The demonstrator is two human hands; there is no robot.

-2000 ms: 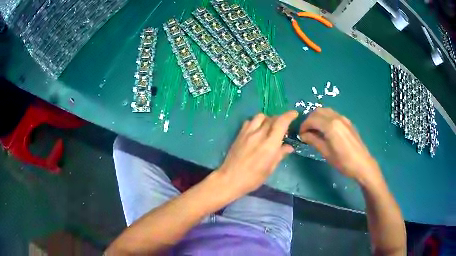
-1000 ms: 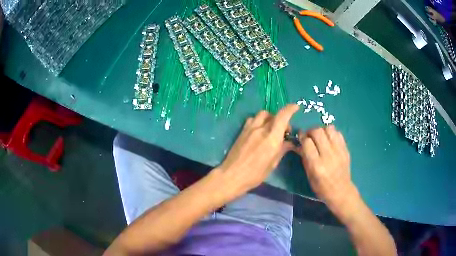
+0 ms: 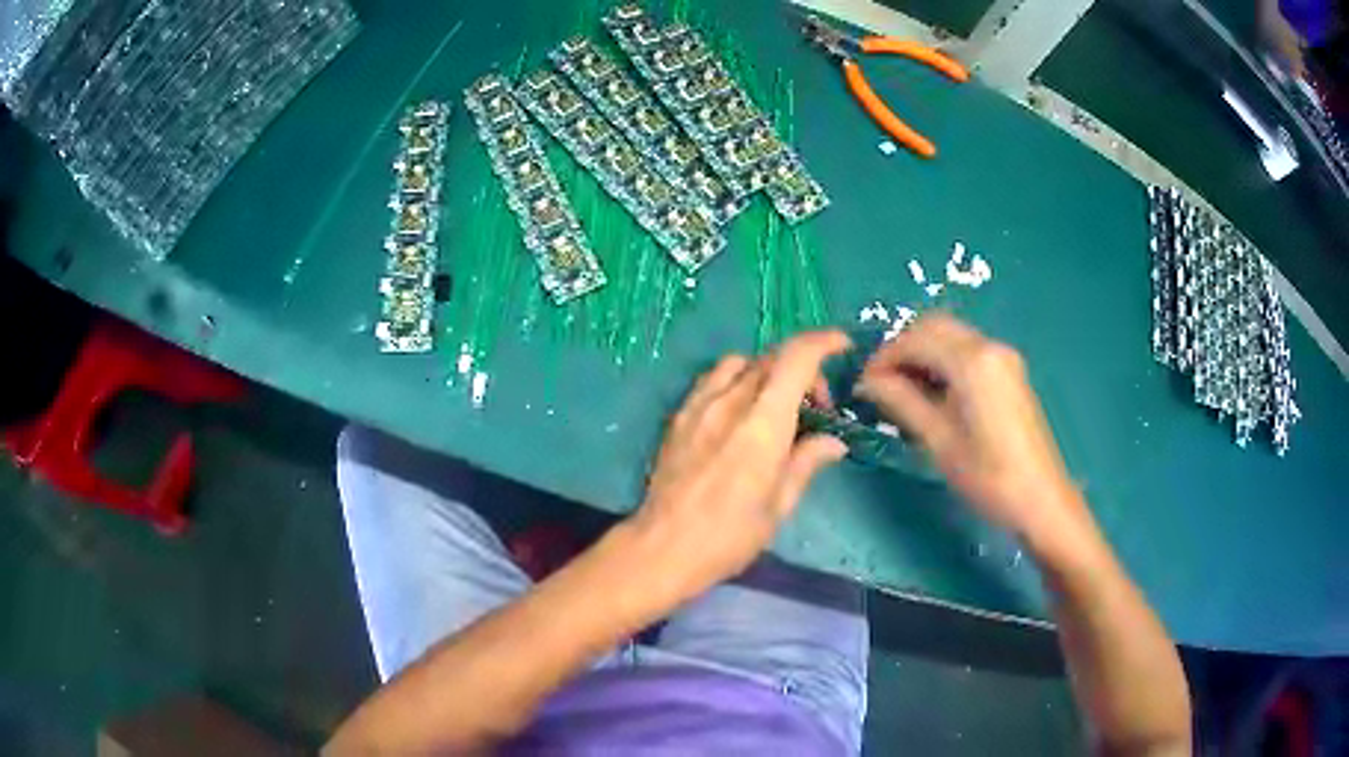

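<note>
My left hand [image 3: 732,451] holds a dark green circuit board strip [image 3: 846,426] near the bench's front edge; the strip is partly hidden by my fingers. My right hand [image 3: 954,407] is just right of it, thumb and fingertips bent together over the strip's far side. Whether a small part is between those fingertips cannot be seen. Small white parts [image 3: 965,269] lie in a loose pile just beyond my right hand, which covers some of them. Several waiting board strips [image 3: 536,189] lie flat ahead and left, over green strands [image 3: 629,303].
Diagonal cutters [image 3: 895,101] with orange handles lie at the far edge by a pale rail. Stacked board strips [image 3: 1221,318] lie at right. A large board stack [image 3: 193,111] stands far left. A red stool [image 3: 111,429] is on the floor at left.
My right hand moved forward over the white parts after being lower beside the strip one second ago. The strip shows more between my hands. The view has shifted slightly.
</note>
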